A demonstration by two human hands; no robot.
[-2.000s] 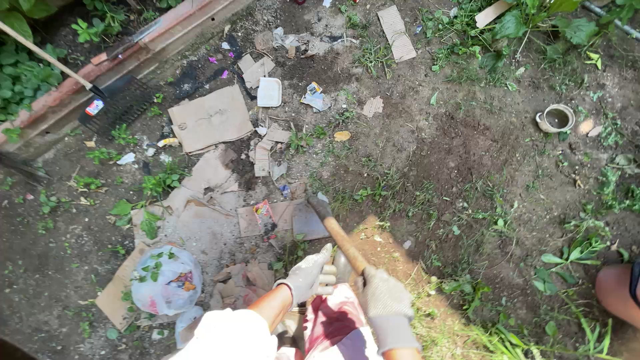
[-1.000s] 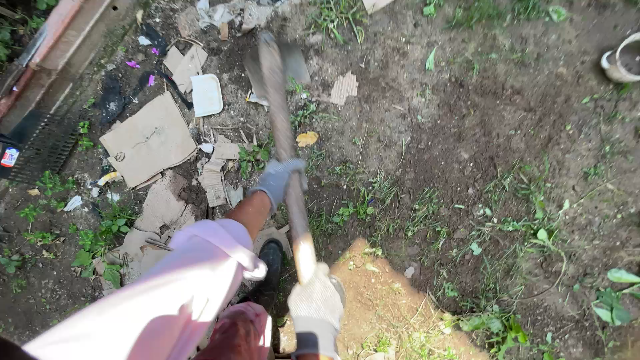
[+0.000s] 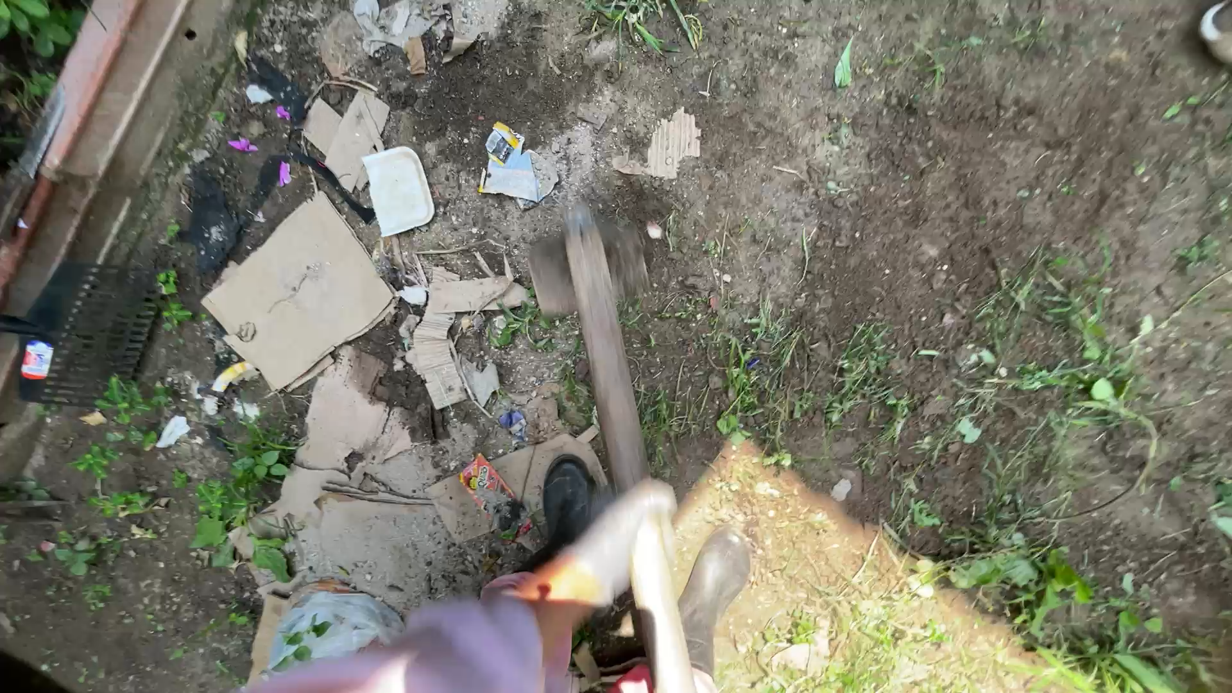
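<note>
A hoe with a wooden handle reaches forward from the bottom of the view; its metal blade is blurred, over or on the bare soil. My left hand, in a light work glove and blurred, is closed round the handle near my boots. My right hand is out of view below the frame, where the handle's lower end also runs. Left of the blade lie torn corrugated cardboard strips, and beyond it a crumpled blue and yellow wrapper.
A flat cardboard sheet, a white foam tray and a red snack wrapper lie left. A black plastic rake head rests by the low edging. A filled plastic bag stands lower left; rubber boots are below.
My left hand has come down and back toward my boots on the handle. The hoe's head, over the litter a second ago, is now lower in view, nearer me. My right hand has left the view.
</note>
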